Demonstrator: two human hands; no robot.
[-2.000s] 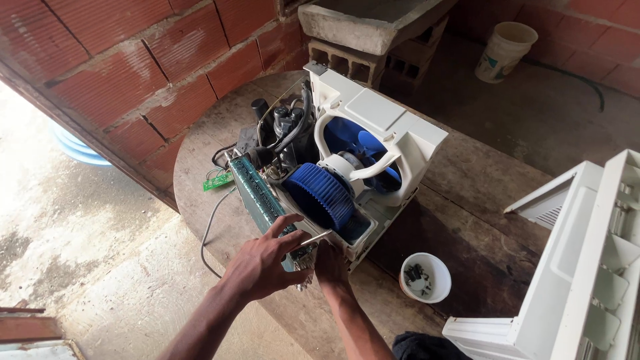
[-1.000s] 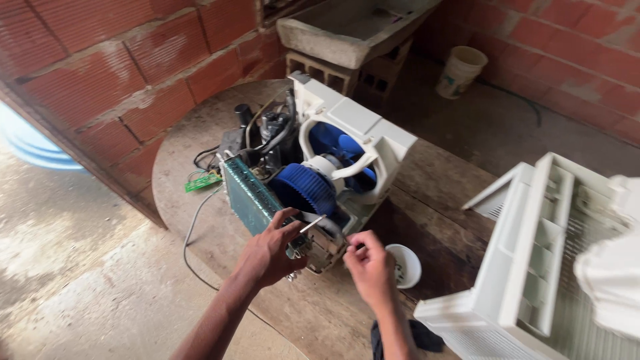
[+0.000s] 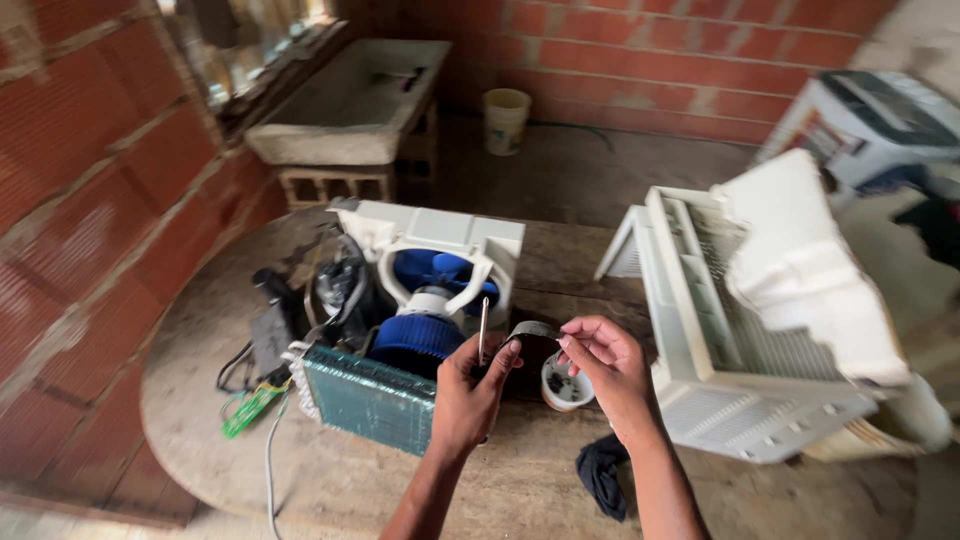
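Between my hands is a curved metal strap (image 3: 534, 328). My left hand (image 3: 474, 382) grips its left end and also holds a screwdriver (image 3: 484, 330), shaft pointing up. My right hand (image 3: 606, 364) has thumb and fingertips pinched at the strap's right end; whether a small part is between them cannot be told. Below the strap stands a white tub (image 3: 568, 386) with small dark pieces, probably screws. Left of it lies the opened air conditioner, with a finned coil (image 3: 367, 397), a blue blower wheel (image 3: 416, 337), a blue fan (image 3: 448, 264) and a white plastic housing (image 3: 442, 225).
On the wooden table (image 3: 217, 465) are a green circuit board (image 3: 255, 409) with a grey cable, a black cloth (image 3: 602, 476) and a white plastic casing (image 3: 675, 300) at the right. Behind stand a concrete sink (image 3: 322, 142) and a bucket (image 3: 506, 124).
The curved strap is now held up between my hands, away from the coil's end where they worked earlier. The view has shifted, with more of the room behind showing.
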